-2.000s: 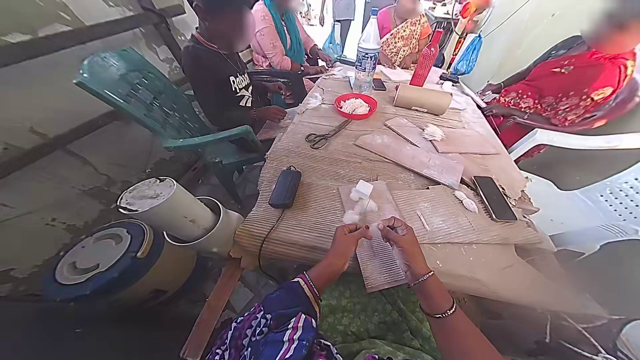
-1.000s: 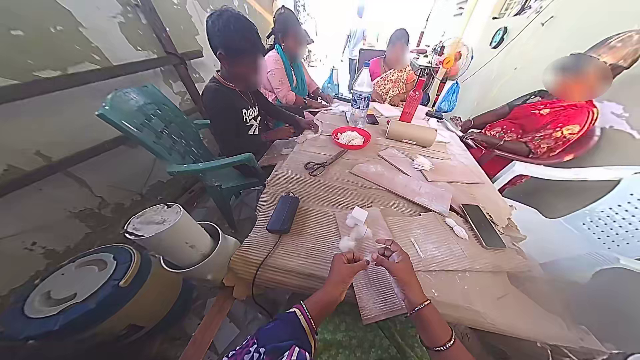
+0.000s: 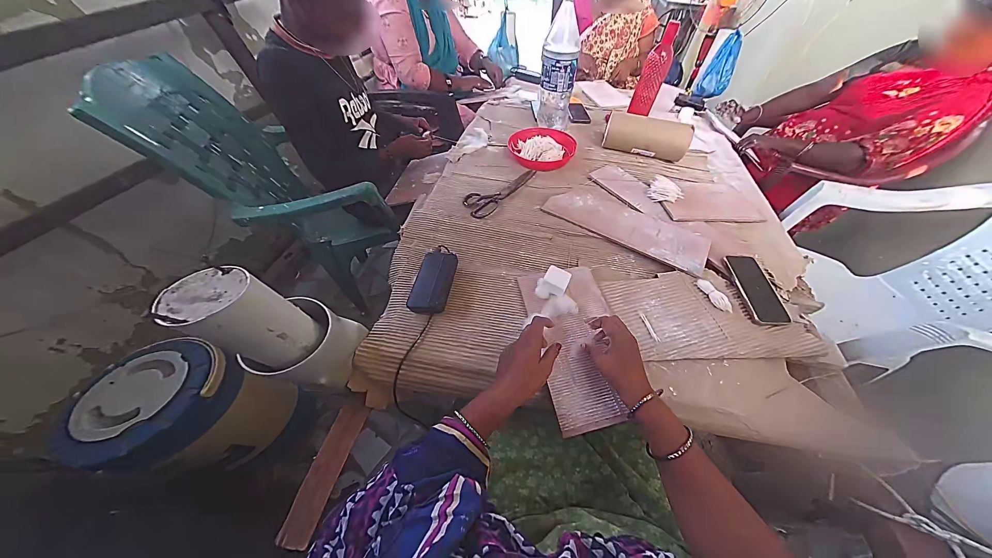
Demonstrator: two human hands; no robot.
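Observation:
My left hand point(image 3: 528, 361) is at the left edge of a narrow ribbed board point(image 3: 585, 387), its thumb and fingers curled near a tuft of white cotton point(image 3: 556, 307). My right hand point(image 3: 614, 355) is over the board's right edge, fingers bent; whether a wisp of cotton is between its fingertips I cannot tell. A gap separates the two hands. A small white block point(image 3: 556, 280) rests at the far end of the board beside the cotton. To the right, a thin white stick or wick point(image 3: 649, 327) lies on a cardboard sheet point(image 3: 682, 318), with a white bundle point(image 3: 714, 295) beyond it.
A black power adapter point(image 3: 432, 280) with a cord, scissors point(image 3: 496, 194), a red bowl of white wicks point(image 3: 542, 149), a cardboard tube point(image 3: 648, 136), a plastic bottle point(image 3: 559, 74), pinkish boards point(image 3: 629, 231) and a phone point(image 3: 758, 289) are on the table. Several people sit around it.
My hands were close together over the board, fingertips nearly meeting; now they are apart, the left one more to the left. The view has tilted and moved nearer the table.

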